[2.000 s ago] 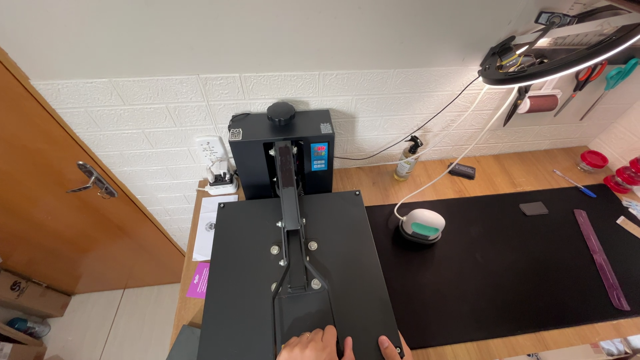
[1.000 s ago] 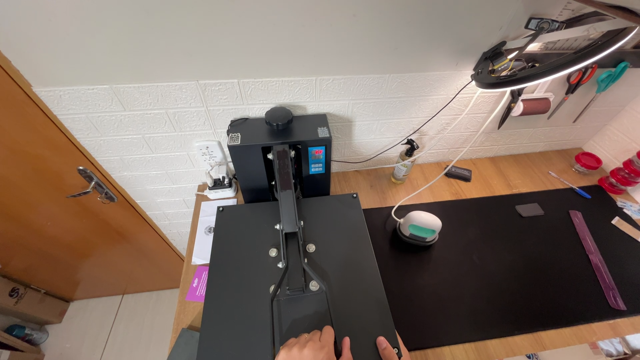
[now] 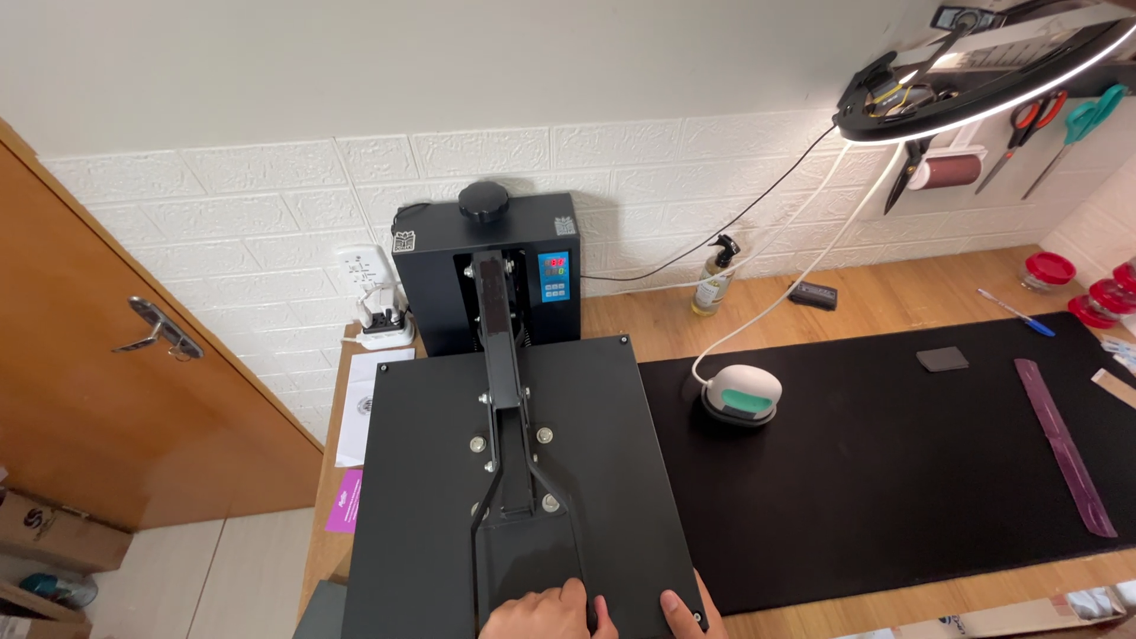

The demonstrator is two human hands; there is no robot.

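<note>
A black heat press [image 3: 399,497] stands on the wooden table, its broad upper plate lowered and a lever arm running over it. At the bottom edge of the view, my left hand [image 3: 543,614] has its fingers curled over the front end of the press's lever handle [image 3: 573,541]; the grip is partly cut off. To its right, my right hand [image 3: 697,614] is at the plate's front right corner, thumb on top and the rest along the side, mostly out of frame. The press's blue control panel [image 3: 555,276] is lit. What lies under the plate is hidden.
On a black mat [image 3: 852,497] right of the press sit a small white-and-green heat press [image 3: 744,395], a grey pad [image 3: 942,358] and a purple strip [image 3: 1065,448]. Behind stands a spray bottle [image 3: 713,280]. A ring light [image 3: 985,124] hangs upper right. A wooden door [image 3: 160,417] is at left.
</note>
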